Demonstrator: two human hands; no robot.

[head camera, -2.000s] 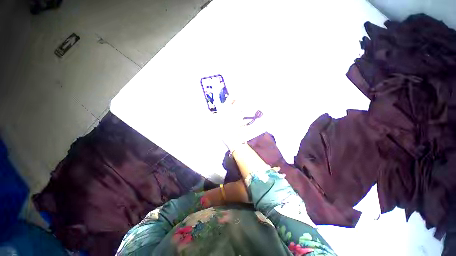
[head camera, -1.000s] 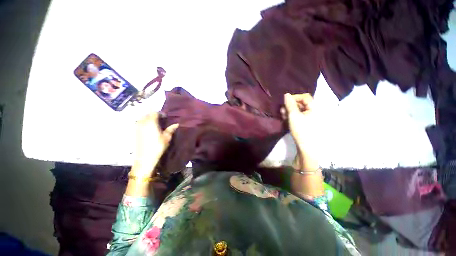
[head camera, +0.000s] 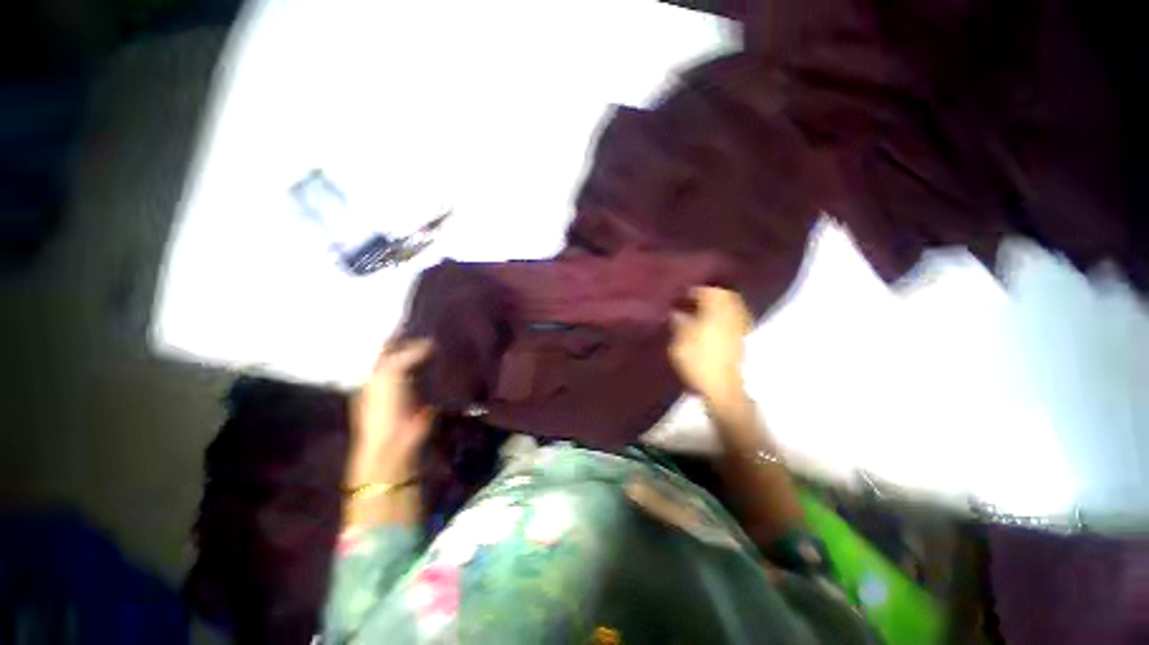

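Note:
A dark maroon garment [head camera: 592,315] lies bunched over the table's near edge, right in front of me. My left hand [head camera: 398,384] is shut on its left end. My right hand [head camera: 708,338] pinches its right part with bent fingers. The frame is blurred, so fine threads and any small tool in my hands cannot be made out.
A large maroon garment pile [head camera: 958,139] covers the far right of the white table [head camera: 491,114]. A blurred phone [head camera: 321,208] with a dark strap [head camera: 401,246] lies at the left. A bright green thing [head camera: 869,573] is below the table edge at right.
Two seconds ago my hands were close together and mostly hidden. They then moved apart on the garment. Since the last frame the view has tilted and my right hand has shifted slightly inward.

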